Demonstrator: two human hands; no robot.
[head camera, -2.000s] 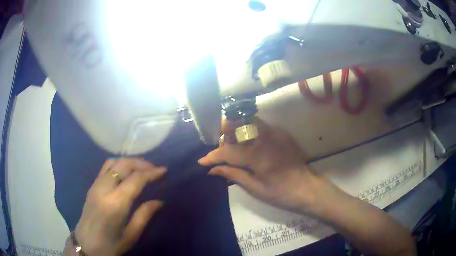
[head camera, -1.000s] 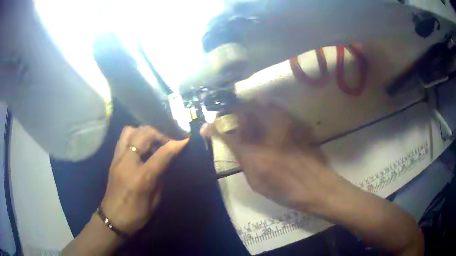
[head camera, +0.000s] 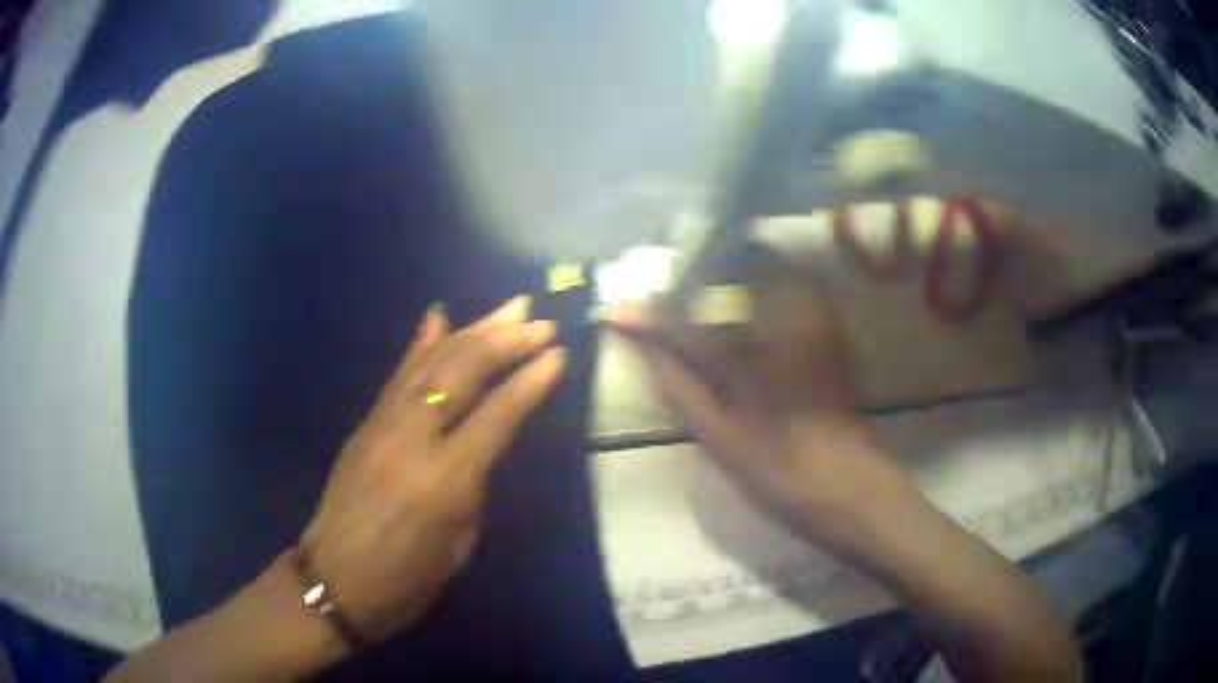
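A dark navy fabric panel (head camera: 267, 267) lies flat on the machine bed and table and runs under the sewing head (head camera: 588, 120). My left hand (head camera: 428, 440) rests flat on the panel, fingers spread, fingertips just left of the blurred presser foot area (head camera: 566, 278). My right hand (head camera: 761, 387) is blurred, its fingertips at the panel's right edge beside the presser foot. It is partly behind a cream knob (head camera: 721, 304). Whether its fingers pinch the cloth is not clear.
Orange-red scissor handles (head camera: 962, 260) lie on the machine bed (head camera: 935, 347) at the right. A measuring strip (head camera: 801, 567) runs along the table's front edge. Another dark cloth piece (head camera: 160, 47) lies at the upper left. A dark bracket (head camera: 1122, 287) stands at the far right.
The view has shifted, showing more of the panel behind the head. My left hand has flattened from a pinch near the presser foot. My right hand stays beside the foot.
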